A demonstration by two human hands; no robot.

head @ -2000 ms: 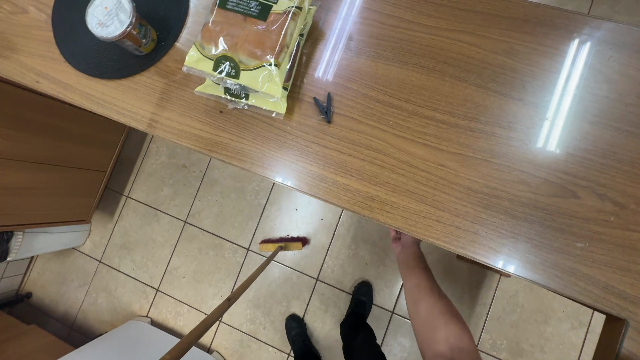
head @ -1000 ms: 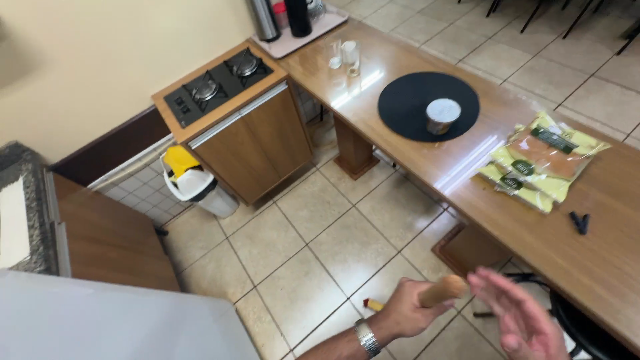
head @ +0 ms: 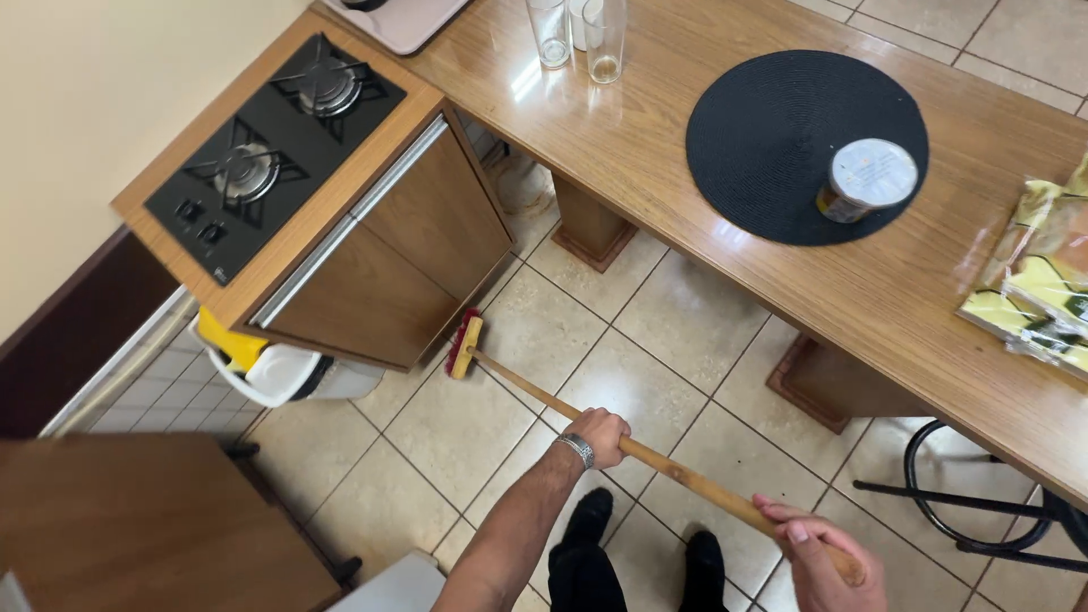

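A push broom (head: 544, 395) with a long wooden handle slants across the view, its yellow head with red bristles (head: 464, 344) on the floor tiles beside the cooktop cabinet. My left hand (head: 599, 437), with a metal watch band on its wrist, is closed around the middle of the handle. Near the handle's upper end, my right hand (head: 820, 548) holds it with the thumb on top. My feet in black footwear stand below the handle.
A gas cooktop (head: 276, 161) tops a wooden cabinet (head: 382, 272), with a white bin (head: 280, 374) beside it. The wooden counter (head: 663, 170) bears glasses (head: 605, 42), a round black placemat (head: 765, 136), a lidded tub (head: 871, 174) and food packages (head: 1041, 280). A black metal stool (head: 977, 501) stands at right.
The broom head has moved to beside the cooktop cabinet. My right hand, apart from the handle's end one second ago, now holds the handle. The view has swung toward the cooktop since the first frame.
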